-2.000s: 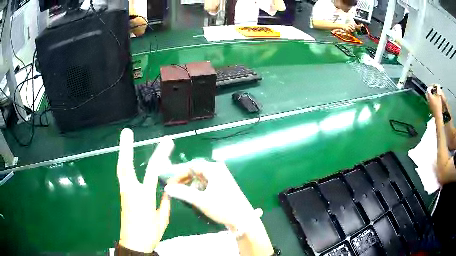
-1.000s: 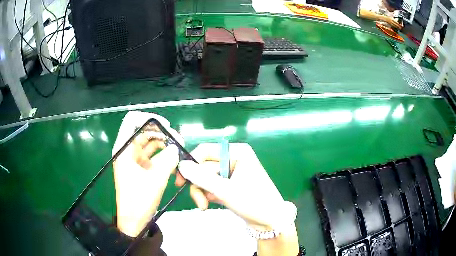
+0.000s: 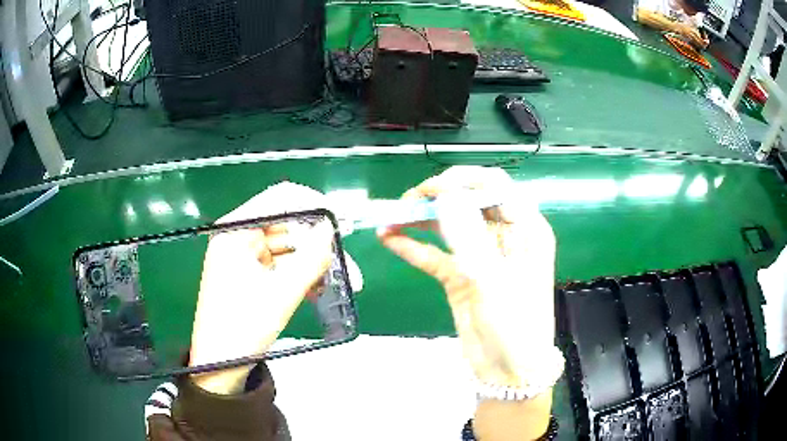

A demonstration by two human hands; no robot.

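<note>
A black phone middle frame (image 3: 116, 314) with a large open window is held up in front of me. Its solid part with round holes is at the left end. My left hand (image 3: 276, 258) grips the frame near its right end; its palm and wrist show through the window. My right hand (image 3: 496, 258) is right of the frame and holds a pale blue tool (image 3: 388, 213), blurred, that looks like tweezers. The tool lies about level, its tip pointing left at the frame's upper right corner. Whether it touches the frame I cannot tell.
A white sheet (image 3: 380, 388) lies below my hands. A black blister tray (image 3: 669, 340) is at right, with frames in some lower pockets. A small black frame (image 3: 756, 239) lies beyond it. Behind stand speakers (image 3: 399, 79), a mouse (image 3: 519, 114) and a large black box (image 3: 237, 65).
The frame has turned from a slant to nearly level. My right hand has moved up and right, and the tool has gone from upright to level. Two seconds ago my left hand's fingers were spread.
</note>
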